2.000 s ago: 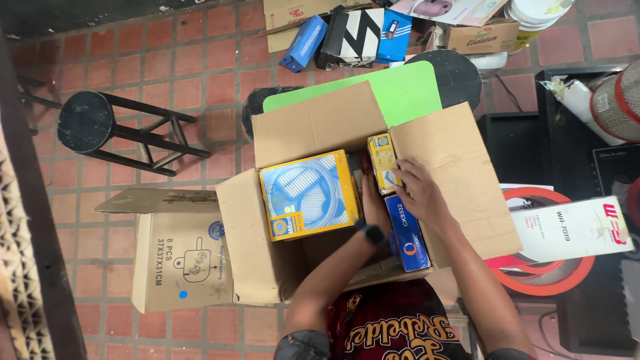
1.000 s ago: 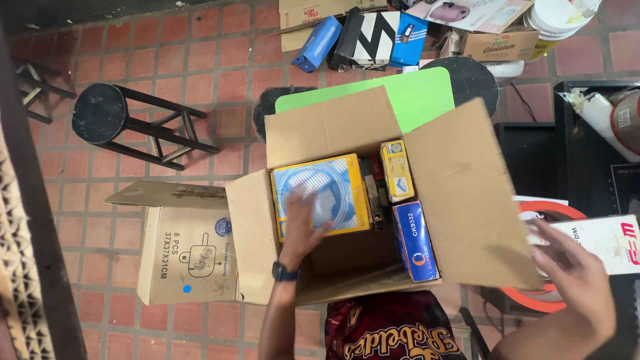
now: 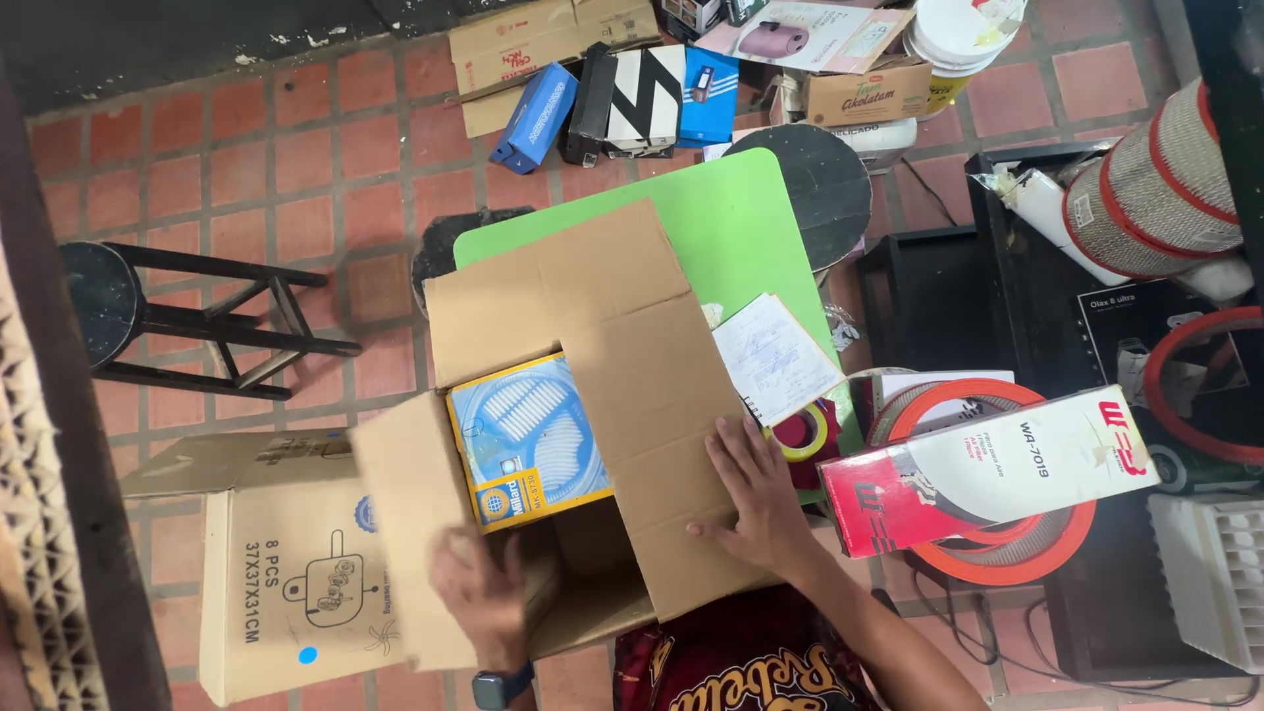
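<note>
A cardboard box (image 3: 553, 286) stands on a green board (image 3: 731, 207), its right flap (image 3: 642, 434) folded inward over part of the opening. My right hand (image 3: 755, 499) lies on that flap near its outer edge, fingers spread. My left hand (image 3: 479, 583), blurred and with a smartwatch (image 3: 502, 686) at the wrist, is at the edge of the left flap (image 3: 415, 533); whether it grips the flap is unclear. Inside the box lies a yellow-and-blue filter box (image 3: 533, 439). The right part of the interior is hidden by the flap.
A spiral notebook (image 3: 775, 360) and yellow tape roll (image 3: 798, 434) lie right of the box. Beyond are a red-and-white filter box (image 3: 987, 469) and orange-rimmed air filters (image 3: 1047, 553). A black stool (image 3: 104, 306) and a second carton (image 3: 296, 573) are at left; shoe boxes (image 3: 642, 99) stand behind.
The right flap, standing outward before, is now folded over the opening, covering the narrow boxes on that side. My left hand has moved from above the filter box to the left flap.
</note>
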